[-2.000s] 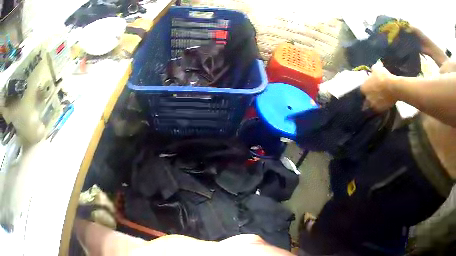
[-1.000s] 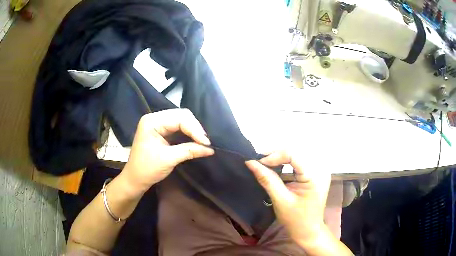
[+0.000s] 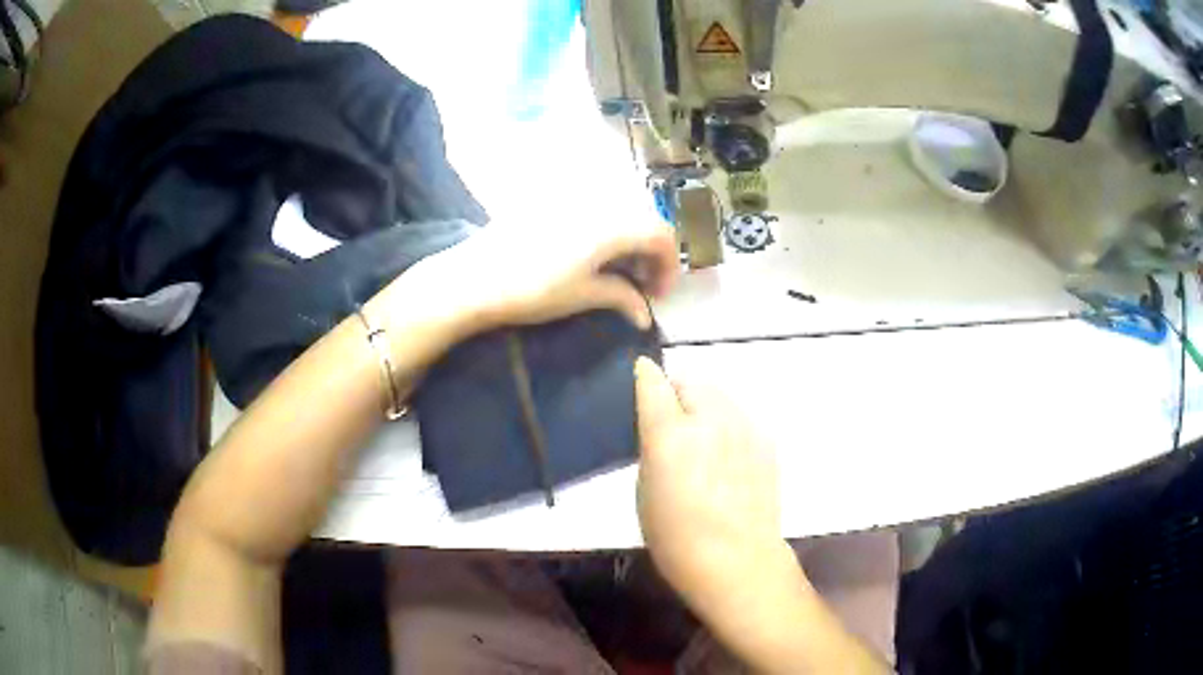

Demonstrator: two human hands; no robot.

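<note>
A dark navy garment (image 3: 251,145) is heaped on the left of the white table, with white inner pieces (image 3: 165,307) showing. Its narrow tube end (image 3: 581,409) lies flat near the table's front edge, with a brownish seam across it. My left hand (image 3: 581,288) reaches over the tube and holds its far right corner near the needle area; its fingertips are partly hidden. My right hand (image 3: 693,455) pinches the tube's right edge with thumb and fingers. The sewing machine head (image 3: 739,66) stands just beyond, its presser foot area (image 3: 679,198) close to my left fingers.
A small white bowl (image 3: 959,156) stands behind the needle area. A perforated disc (image 3: 749,232) lies on the machine bed. Blue-handled snips (image 3: 1128,314) lie at the right beside a green thin tool (image 3: 1190,346). Dark cloth or a crate shows below the table at right.
The tube end has moved from over my lap onto the table beside the needle area. Both hands moved forward with it. The machine now appears closer and further left.
</note>
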